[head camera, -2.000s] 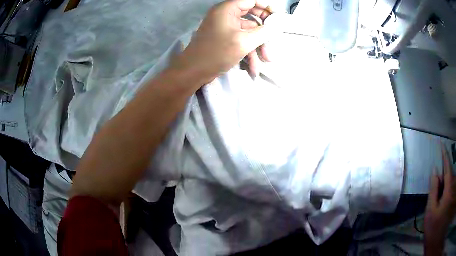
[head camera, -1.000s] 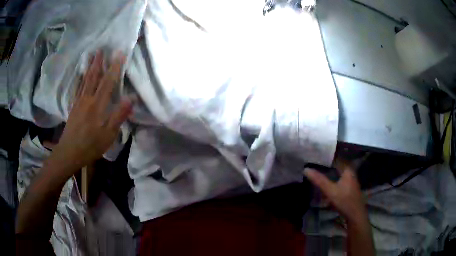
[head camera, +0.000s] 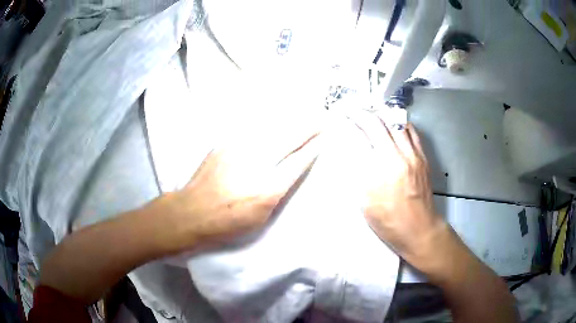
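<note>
A large pale grey-white garment (head camera: 284, 271) covers the table in front of me, blown out white under the lamp. My left hand (head camera: 237, 189) lies on the cloth left of centre, its fingers pointing up and right towards the needle area. My right hand (head camera: 401, 189) lies on the cloth at its right edge, fingers reaching up close to the presser foot area (head camera: 338, 96). The fingertips of both hands are washed out by glare, so I cannot tell whether they pinch the cloth.
The white sewing machine arm stands at the upper right with a cream ribbed knob (head camera: 455, 60). The white table panel (head camera: 486, 236) lies right of the garment. Pens and small tools (head camera: 558, 240) cluster at the far right. Paler cloth lies at the lower right.
Both hands have moved up from the garment's lower sides onto the cloth near the needle area. The view has shifted, showing more of the machine. The cloth's lower part now lies differently.
</note>
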